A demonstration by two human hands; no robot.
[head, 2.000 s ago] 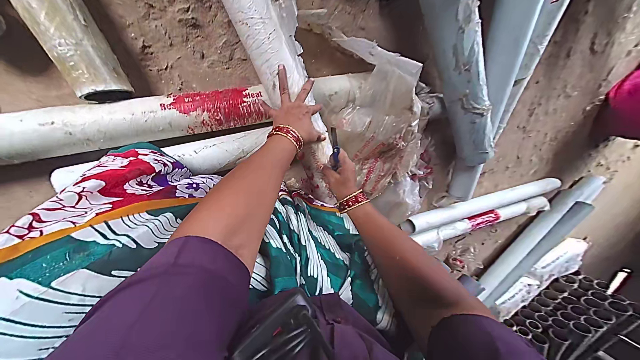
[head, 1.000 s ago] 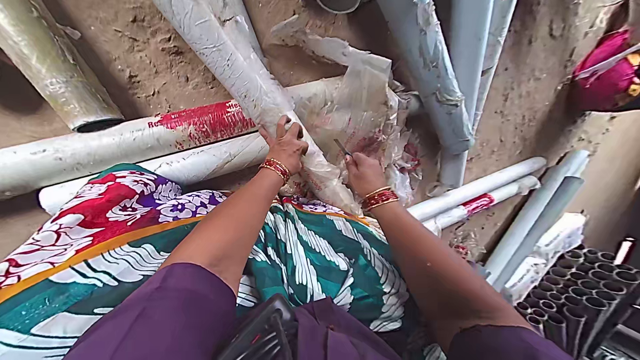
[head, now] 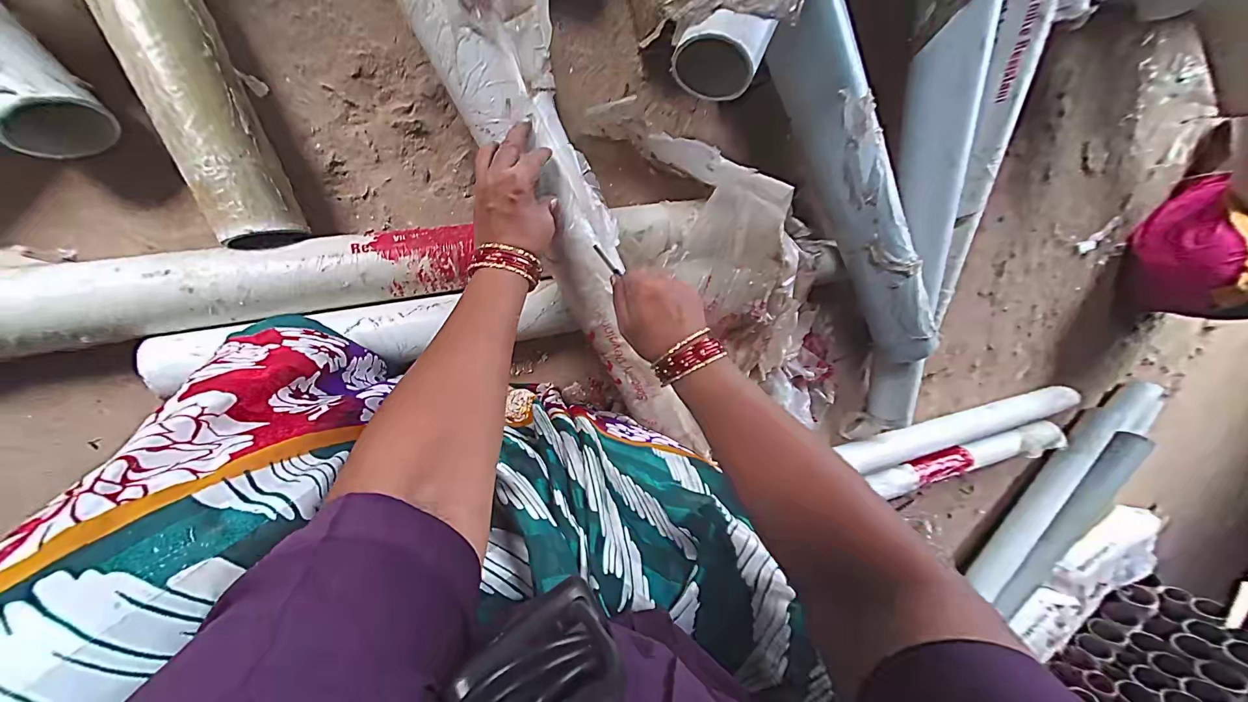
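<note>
A pipe wrapped in whitish plastic film [head: 478, 73] slants from the top of the view down to my lap, crossing over two pipes on the ground. My left hand [head: 515, 195] presses on the wrapped pipe with its fingers spread. Lower down on the right side, my right hand [head: 658, 312] is closed around a small thin-bladed tool [head: 607, 258], its tip at the film; the handle is hidden in the fist. Torn, crumpled plastic film [head: 746, 224] lies just right of the hands.
A white pipe with a red printed band [head: 195, 288] lies crosswise in front of my knees. Light blue-grey pipes [head: 843, 146] stand at the upper right. At the lower right are thinner pipes [head: 975, 429] and a stack of dark pipe ends [head: 1170, 643]. Bright pink cloth [head: 1189, 244] shows at the right edge.
Since one second ago my left hand has moved farther up the wrapped pipe, away from my right hand, and its fingers have spread. The tool stays in my right hand.
</note>
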